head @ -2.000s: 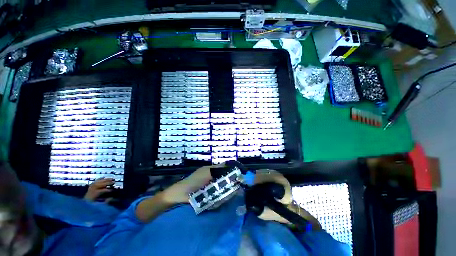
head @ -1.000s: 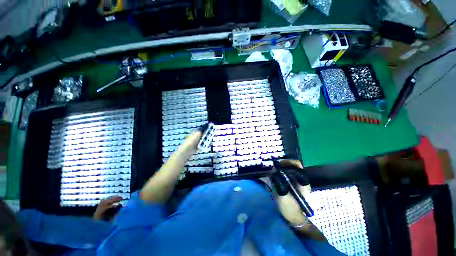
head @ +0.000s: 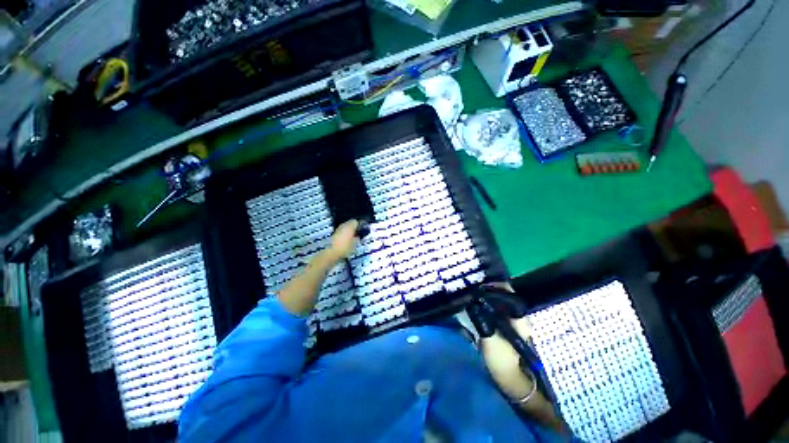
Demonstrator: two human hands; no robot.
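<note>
My left hand (head: 345, 240) reaches into the centre parts tray (head: 227, 260), at the inner end of its middle column of silvery parts. Its fingertips, with black coverings, touch or nearly touch the parts beside the dark gap. Whether a part is between them cannot be told. My right hand (head: 503, 337), with black finger coverings, is at the tray's near right corner, closed around a slim black tool (head: 524, 353) with a blue end that points down toward the wrist.
The left parts tray (head: 65, 346) and lower-right parts tray (head: 683, 372) hold silvery rows. A bulk bin (head: 259, 73) is on the shelf. Small-parts trays (head: 547, 123), an orange-red strip holder (head: 608, 163), plastic bags (head: 490, 137) and a hanging screwdriver (head: 667, 121) are at right. A thin black stick (head: 484, 193) lies beside the centre tray.
My left hand moved from my chest, where both hands were at a silvery workpiece, into the centre tray. My right hand stays low with the tool. Another person's hand left the view; the view turned.
</note>
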